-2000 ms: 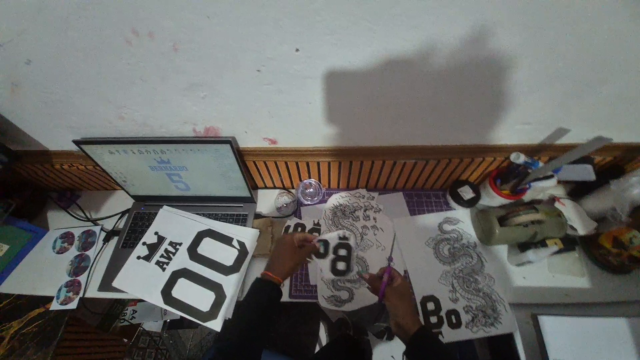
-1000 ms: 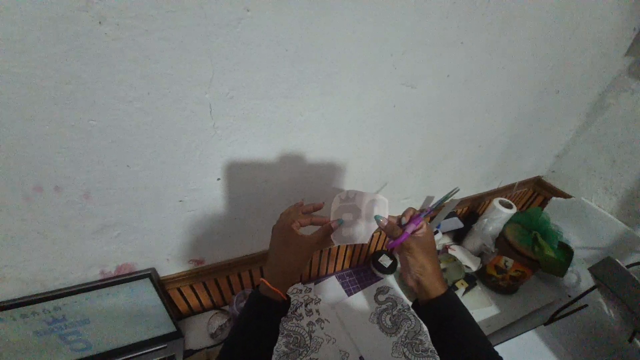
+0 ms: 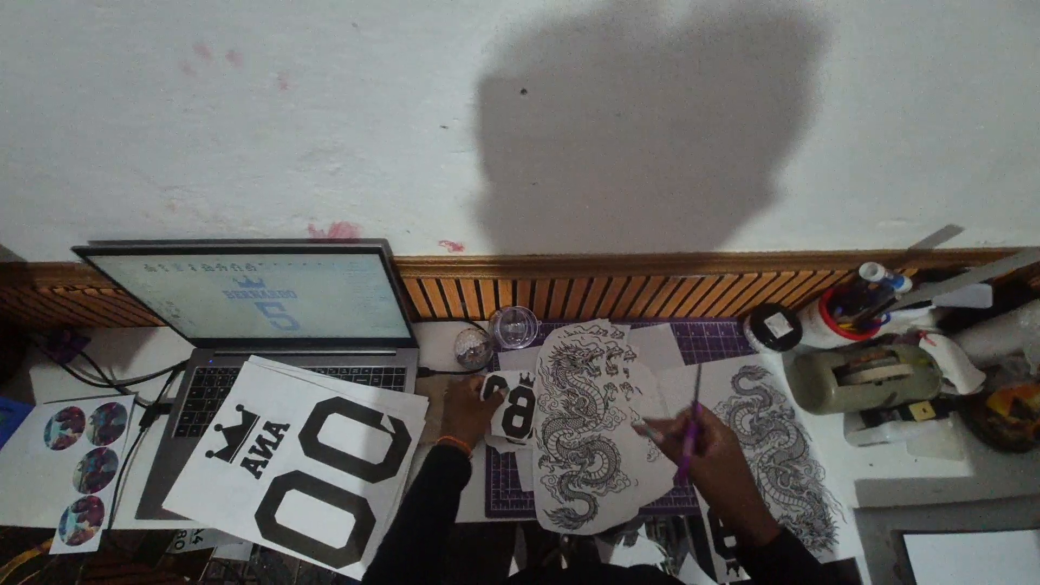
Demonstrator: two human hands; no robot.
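My left hand (image 3: 471, 410) is at the cut-out paper piece (image 3: 513, 418) printed with black numerals and a small crown, its fingers on the left edge; the piece lies left of the dragon prints. In my right hand (image 3: 703, 447) are purple-handled scissors (image 3: 689, 451), blades pointing up toward the wall. That hand's fingertips reach the right edge of the cut-out dragon prints (image 3: 581, 455), stacked over a purple cutting mat (image 3: 508, 487). Another dragon print sheet (image 3: 780, 455) lies to the right, partly behind my right forearm.
An open laptop (image 3: 268, 296) stands at left, with numeral-printed sheets (image 3: 305, 479) over its keyboard. Round picture stickers (image 3: 97, 471) lie further left. A black-lidded jar (image 3: 772, 327), a pen cup (image 3: 845, 313) and a tape dispenser (image 3: 865, 378) stand at the right.
The numeral piece, held up before the wall a second ago, is now down at the left of the dragon prints. My hands have moved apart. The view has tilted down and left.
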